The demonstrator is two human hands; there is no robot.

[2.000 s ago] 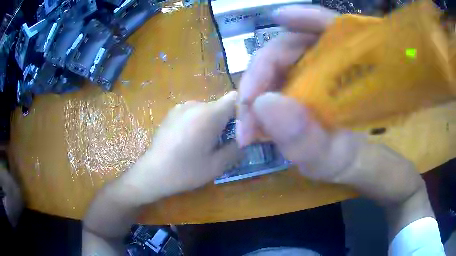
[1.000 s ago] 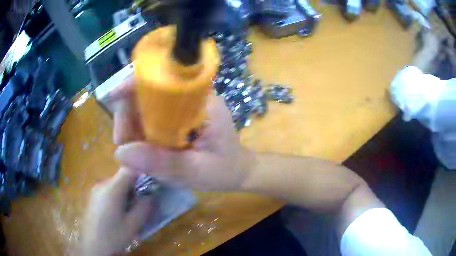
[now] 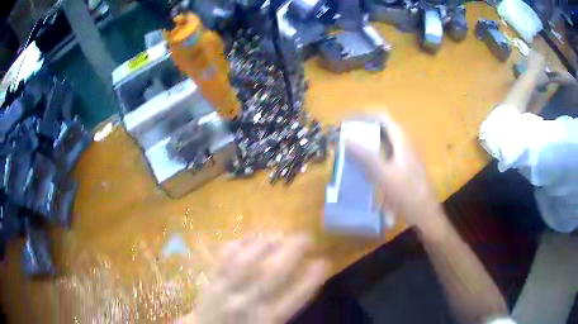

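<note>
A grey housing (image 3: 356,190) is held upright on edge over the bench, right of centre. My right hand (image 3: 396,164) grips it from its right side, fingers over the top part. My left hand (image 3: 263,278) is low at the centre, blurred, with nothing visible in it; its finger state is hard to make out. The orange electric screwdriver (image 3: 206,66) hangs nose-down, free of my hands, over the white screw feeder (image 3: 168,107).
A pile of metal fittings (image 3: 276,133) lies right of the feeder. Dark stacked housings (image 3: 38,171) are heaped at left, with more housings (image 3: 355,47) at the back. Another person's white sleeve (image 3: 532,158) and hand are at right. The bench edge (image 3: 405,240) curves below.
My right hand has let go of the screwdriver, which now hangs over the feeder. The housing has moved right, into my right hand, and away from my left hand.
</note>
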